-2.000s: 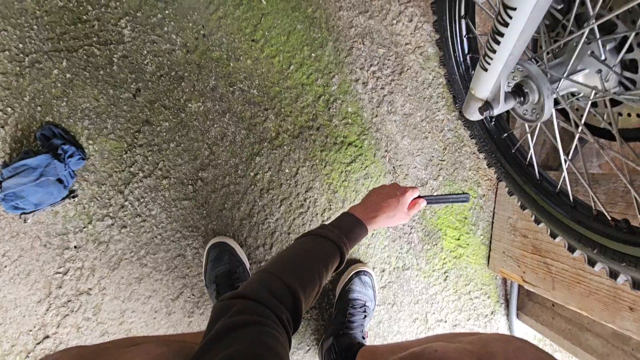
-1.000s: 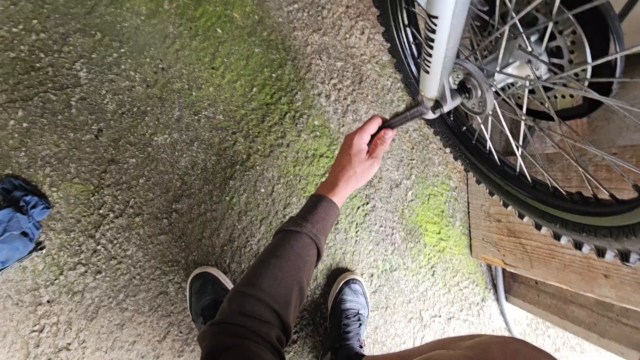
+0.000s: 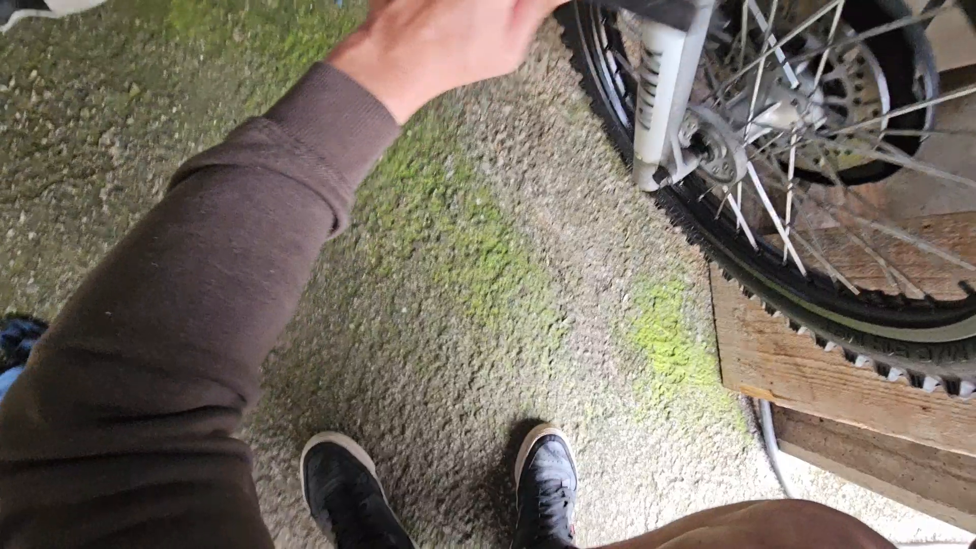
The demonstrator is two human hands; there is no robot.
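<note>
My left hand, in a brown sleeve, reaches in at the top edge, where its fingers are partly cut off. A dark, blurred hand tool extends from it across the white fork leg of a two-wheeled vehicle. Beside the fork's lower end are the axle mount and the spoked wheel, with a knobby black tire. The tool's near end is out of view. My right hand is not in view.
Wooden boards lie under the wheel, with a grey hose or cable beside them. My shoes stand on rough, mossy concrete. Blue cloth shows at the left edge; a white object is at top left.
My left hand, with the dark tool, has moved from over the floor to the fork's lower end, then further up along the fork. The view has shifted, and the arm now fills more of it.
</note>
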